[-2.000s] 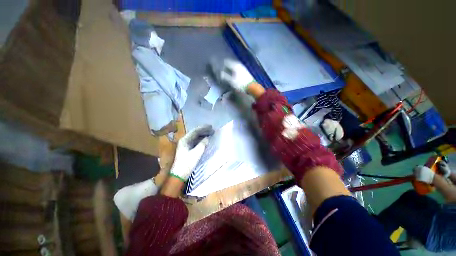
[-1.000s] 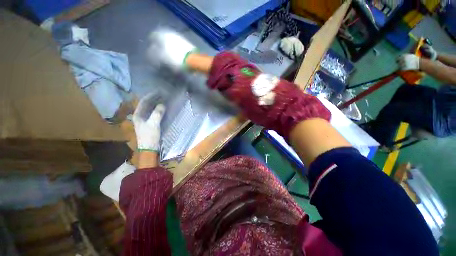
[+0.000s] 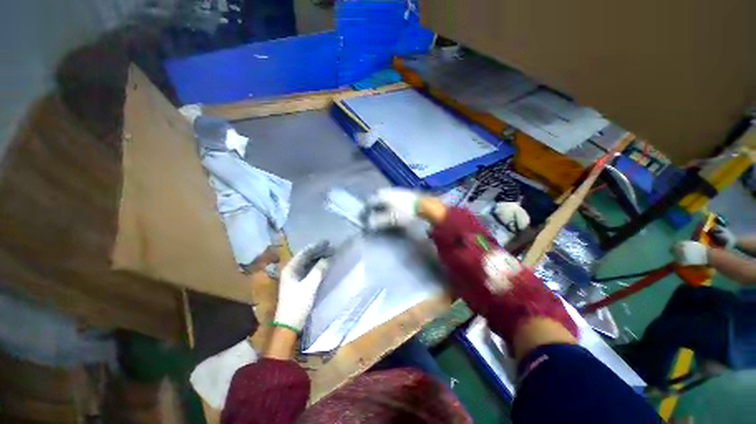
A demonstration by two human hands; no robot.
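A stack of shiny sheet-metal brackets (image 3: 344,302) lies at the near edge of the grey-topped bench (image 3: 290,141). My left hand (image 3: 300,286), in a white glove with a green cuff edge, rests at the stack's left side; its fingers are slightly curled and seem to hold nothing. My right hand (image 3: 396,209), also gloved, is over the mid-bench beyond the stack. It is blurred, with a small pale metal piece (image 3: 344,204) at its fingertips; whether it grips the piece is unclear.
A pale blue-grey rag (image 3: 244,195) lies at the bench's left side beside a cardboard panel (image 3: 166,186). Flat sheets on blue board (image 3: 423,132) are at the back right. A spare glove (image 3: 511,216) lies right. Another person's gloved hand (image 3: 690,252) holds an orange-and-red tool.
The view has swung, showing more of the bench's back. My right hand has moved nearer to the stack. My left hand remains at the stack's left side.
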